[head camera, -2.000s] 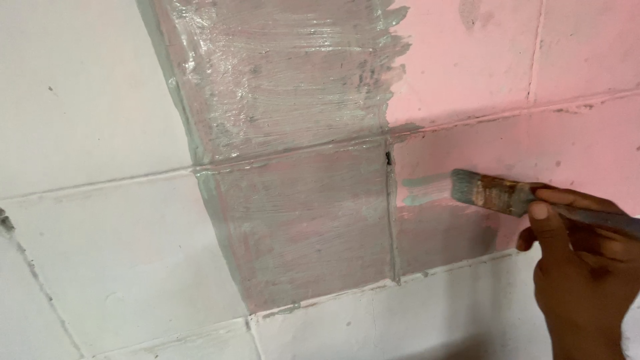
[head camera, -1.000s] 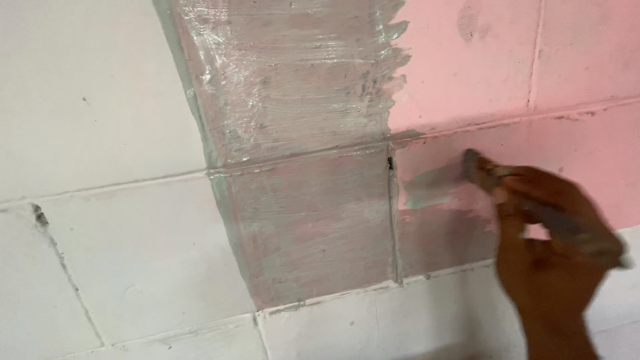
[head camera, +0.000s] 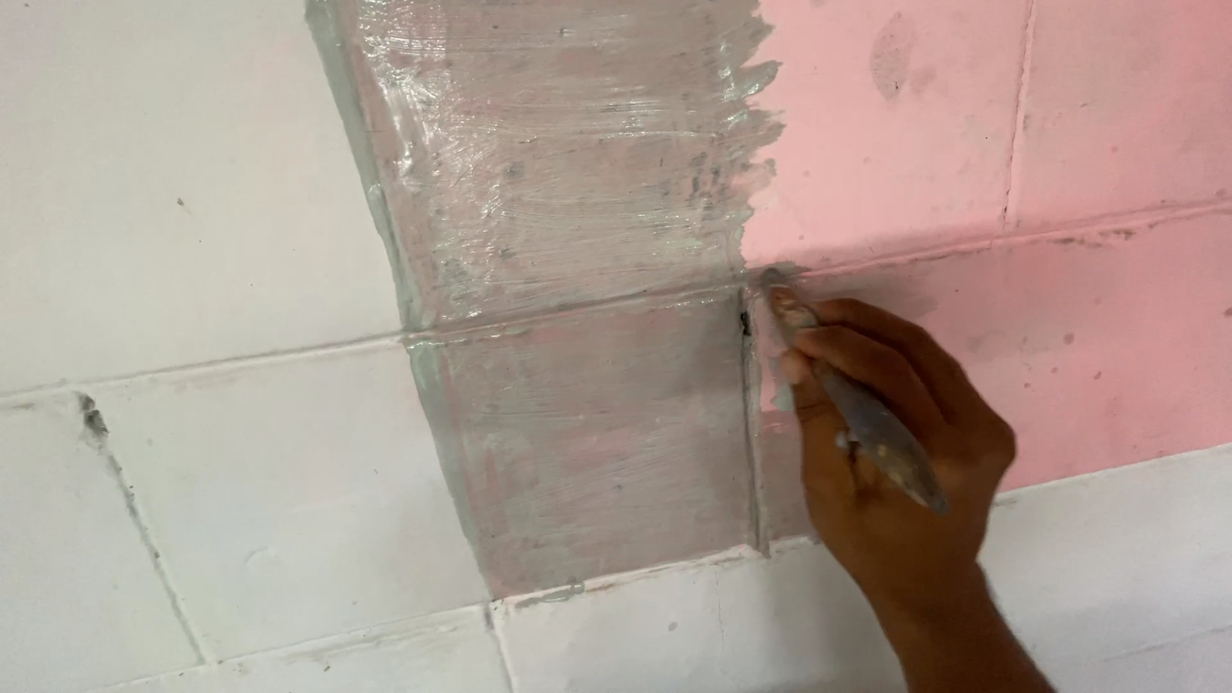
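My right hand (head camera: 905, 443) is closed around a paint-stained paintbrush (head camera: 871, 428). The bristle end touches the wall at the horizontal block joint, just right of the top of a short vertical joint. Wet grey paint (head camera: 597, 433) covers a wide band of the block wall left of the hand, thin enough that pink shows through it. To the right lies pink paint (head camera: 905, 144), with a ragged grey edge where the two meet. The hand hides part of the grey strokes on the lower pink block. My left hand is out of view.
White painted blocks (head camera: 231, 500) border the grey band on the left and run below it. A chipped hole (head camera: 91, 416) marks a joint at the left, and a small dark hole (head camera: 744, 323) sits in the vertical joint near the brush.
My right hand has moved left with the brush, from the middle of the lower pink block to the joint at its upper left corner. The brush handle now points down to the right.
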